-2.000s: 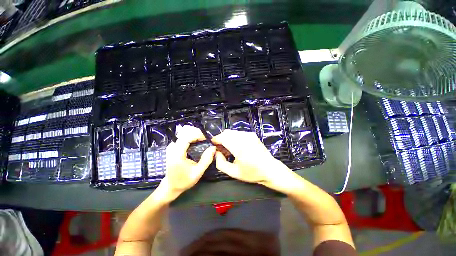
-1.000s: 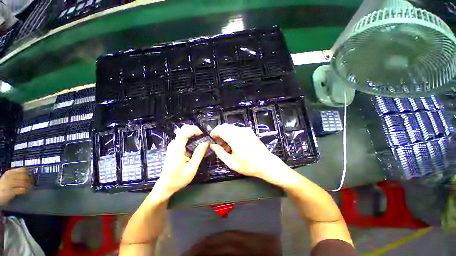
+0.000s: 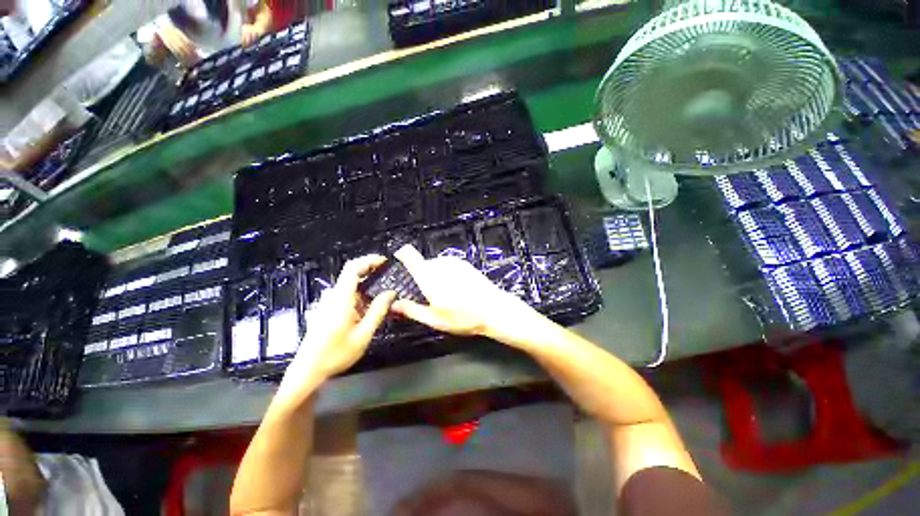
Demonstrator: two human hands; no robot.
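Observation:
My left hand [image 3: 338,323] and my right hand [image 3: 451,292] hold a dark front housing [image 3: 391,285] between their fingers, above the front row of the black blister tray [image 3: 378,186]. A dark grid of keys shows on it; whether a keypad is seated is not clear. Pockets at the tray's front left hold housings with pale keypads [image 3: 283,334]. Pockets to the right of my hands hold dark housings [image 3: 504,257]. My hands hide the middle pockets.
A pale green fan [image 3: 711,106] stands right of the tray, its white cord [image 3: 658,292] hanging forward. A keypad stack [image 3: 625,233] lies by its base. Keypad trays [image 3: 817,237] lie at right, a clear tray [image 3: 156,302] and black trays [image 3: 40,323] at left. People's hands [image 3: 177,42] show across the line.
The view has turned, so the tray and fan sit further left and more of the opposite line shows. The housing is still in both hands, its key grid now more visible.

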